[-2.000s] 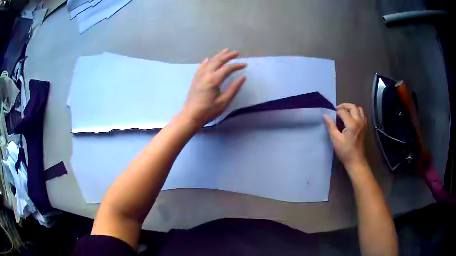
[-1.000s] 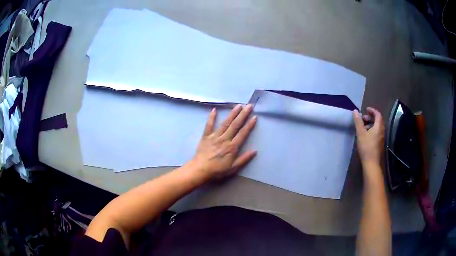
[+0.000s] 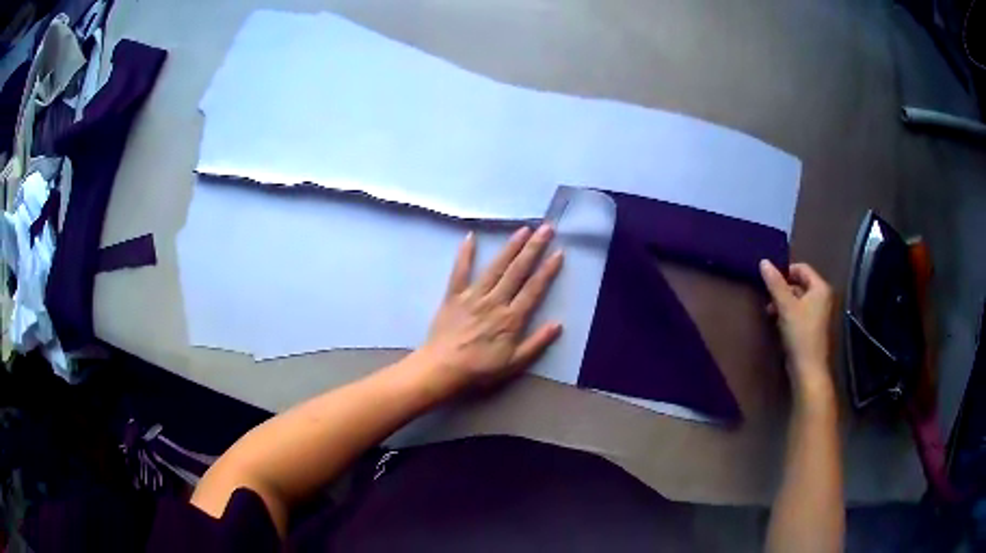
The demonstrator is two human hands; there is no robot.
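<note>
A back panel [image 3: 357, 119] lies pale side up on the pressing table, with a thin dark wavy centre seam [image 3: 357, 196] along its middle. At its right end the near half is folded back as a dark purple triangle [image 3: 649, 335], and a purple strip [image 3: 703, 232] shows along the far half. My left hand [image 3: 492, 313] lies flat on the near half, fingertips at the seam by the small step. My right hand [image 3: 798, 297] pinches the near right corner of the purple strip between thumb and fingers.
A steam iron [image 3: 881, 313] with a magenta hose [image 3: 928, 443] stands right of my right hand. A grey tube [image 3: 941, 121] is at the right far edge. A small purple strip [image 3: 128, 252], a long purple piece [image 3: 81, 238] and pale scraps [image 3: 32, 259] are at left.
The near half's right end has turned back, exposing its purple side. My right hand moved slightly nearer me. My left hand came down from above the panel to flat on it over the two seconds.
</note>
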